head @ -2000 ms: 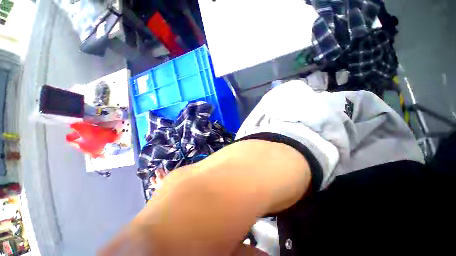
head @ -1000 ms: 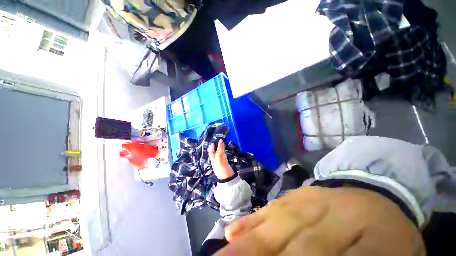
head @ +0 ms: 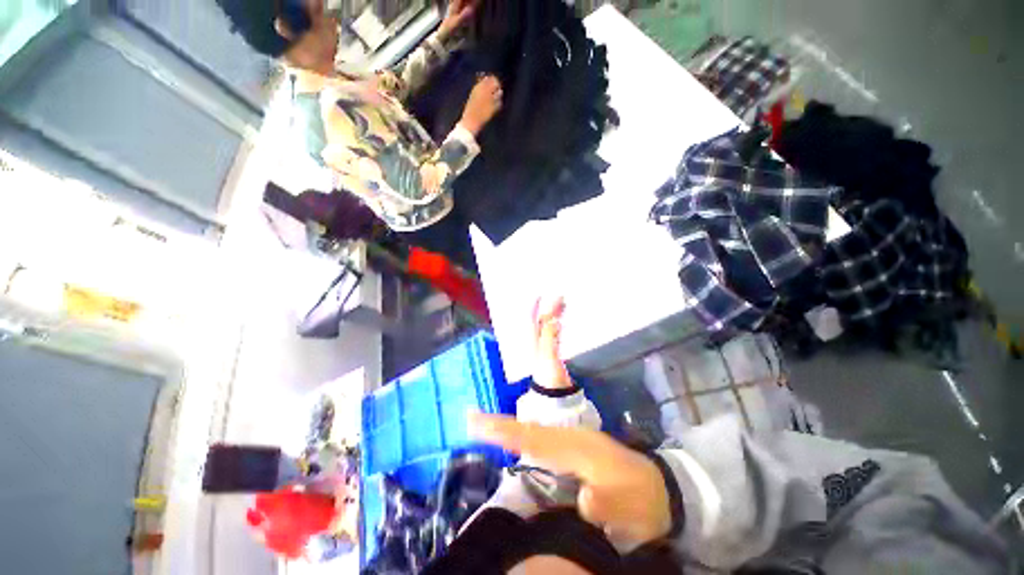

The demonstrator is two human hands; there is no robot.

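My left hand point(head: 550, 343) is raised in front of the white table's point(head: 606, 275) near edge, empty, with fingers apart. My right hand point(head: 578, 455) is close to the camera and blurred, its fingers stretched left past the blue crate; nothing shows in it. The blue crate point(head: 432, 399) stands beside the table. Dark checked cloth point(head: 421, 517) lies at the crate's lower end, partly hidden by my arms. A heap of plaid garments point(head: 764, 225) hangs over the table's right end.
A person point(head: 376, 146) stands across the table, hands at a dark garment pile point(head: 539, 124). A strapped white bundle point(head: 724, 388) is below the plaid heap. A small side table point(head: 337, 393) with a red bag point(head: 294, 522) stands left, near the window wall. More checked cloth point(head: 747, 73) is beyond the table.
My left hand has left the checked cloth and moved up toward the table. My right hand has moved left and up. The view has shifted, bringing the person and dark pile more into view.
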